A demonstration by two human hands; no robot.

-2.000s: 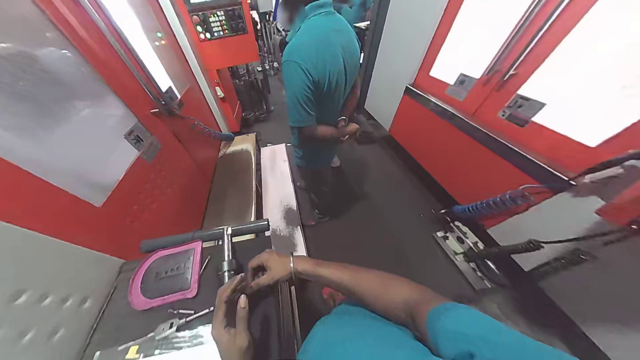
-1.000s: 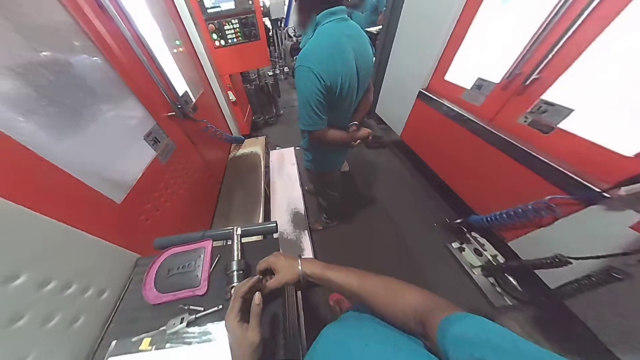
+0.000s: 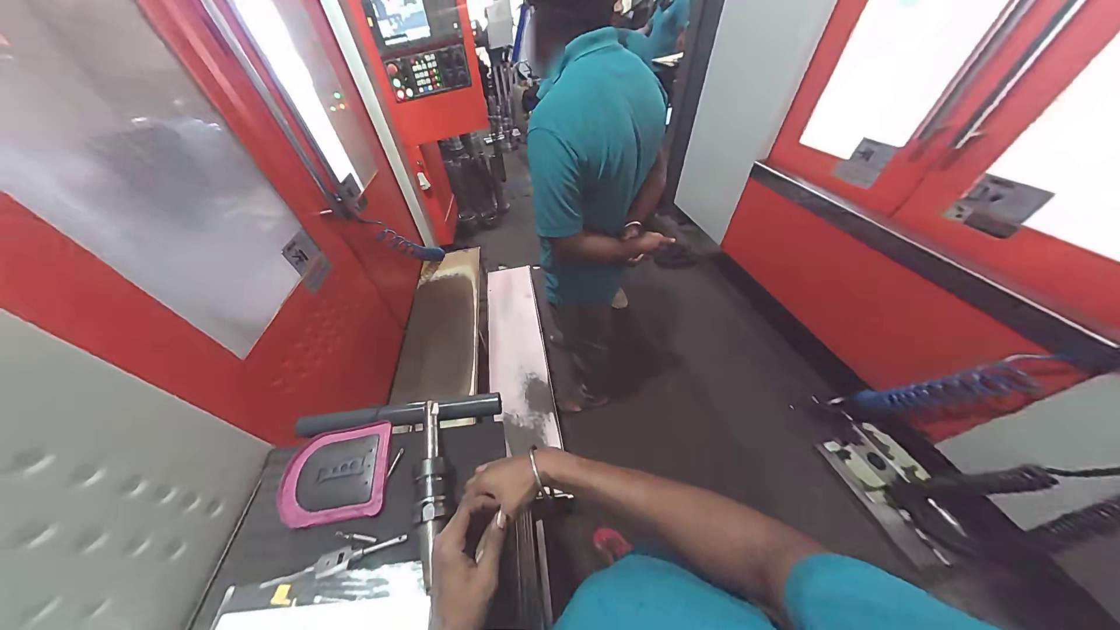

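My left hand (image 3: 468,560) is at the bottom centre, its fingers bent and meeting the fingers of my right hand (image 3: 507,483), which wears a metal bangle. Whether anything small is between the fingers cannot be told. Just left of both hands lies a metal shaft with collars (image 3: 430,490) on the dark bench top, its far end by a grey tube (image 3: 398,414) lying crosswise. A pink-rimmed grey pad (image 3: 337,473) lies further left. Nearer me are a small metal measuring tool (image 3: 346,557) and a bright white sheet (image 3: 332,604).
A person in a teal shirt (image 3: 599,157) stands ahead in the aisle, hands behind the back. Red machine doors (image 3: 350,289) flank the left, with a control panel (image 3: 429,74) beyond; more red doors (image 3: 840,280) are on the right. A metal block (image 3: 875,472) and blue coiled hose (image 3: 945,389) are at right.
My hands stay together beside the metal shaft, with slight finger movement. The view has shifted somewhat, and the person ahead remains standing.
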